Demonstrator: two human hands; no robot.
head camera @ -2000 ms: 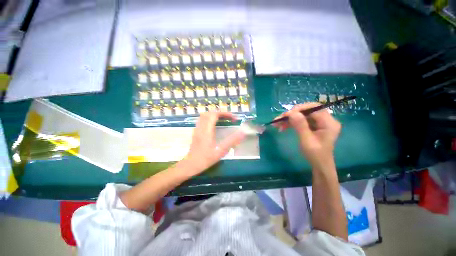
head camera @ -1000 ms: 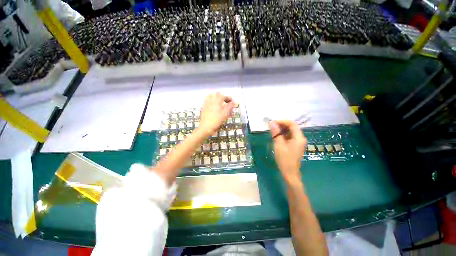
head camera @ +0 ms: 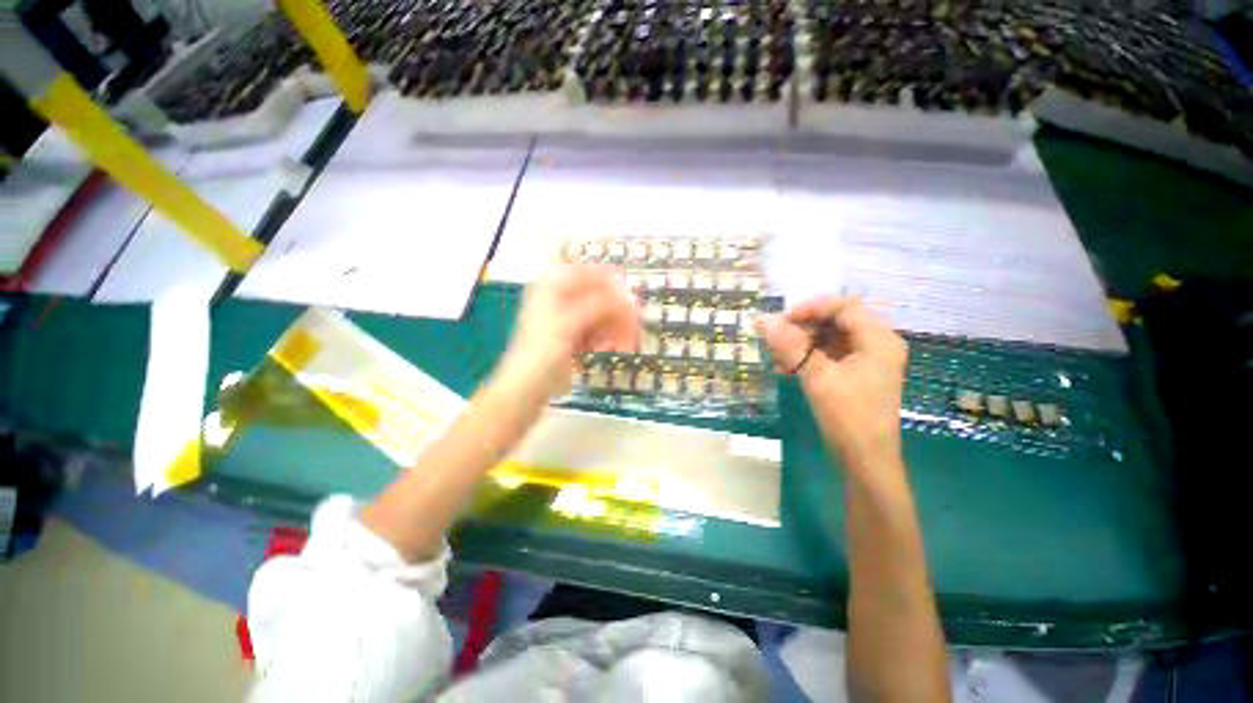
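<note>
The full blister tray (head camera: 673, 401) with rows of pale square modules lies in the centre. My left hand (head camera: 584, 319) is over its left side, blurred, fingers curled; whether it holds anything cannot be told. My right hand (head camera: 841, 360) is just right of the tray, thumb and fingers closed around the dark tweezers (head camera: 811, 354), which are mostly hidden. Something small and pale may be at its fingertips, too blurred to tell. The pale liner strip (head camera: 687, 460) lies below the tray, with yellow along its lower edge.
A small blister tray (head camera: 1010, 409) with several beige parts lies at right. A second liner strip (head camera: 378, 398) slants at left, near a white paper strip (head camera: 176, 371). White boards (head camera: 392, 206) lie behind. Racked dark components (head camera: 687, 48) line the back. Yellow posts (head camera: 151, 172) stand at left.
The view has shifted. My left hand has come back from the tray's top right to its left side. My right hand has moved closer to the tray's right edge.
</note>
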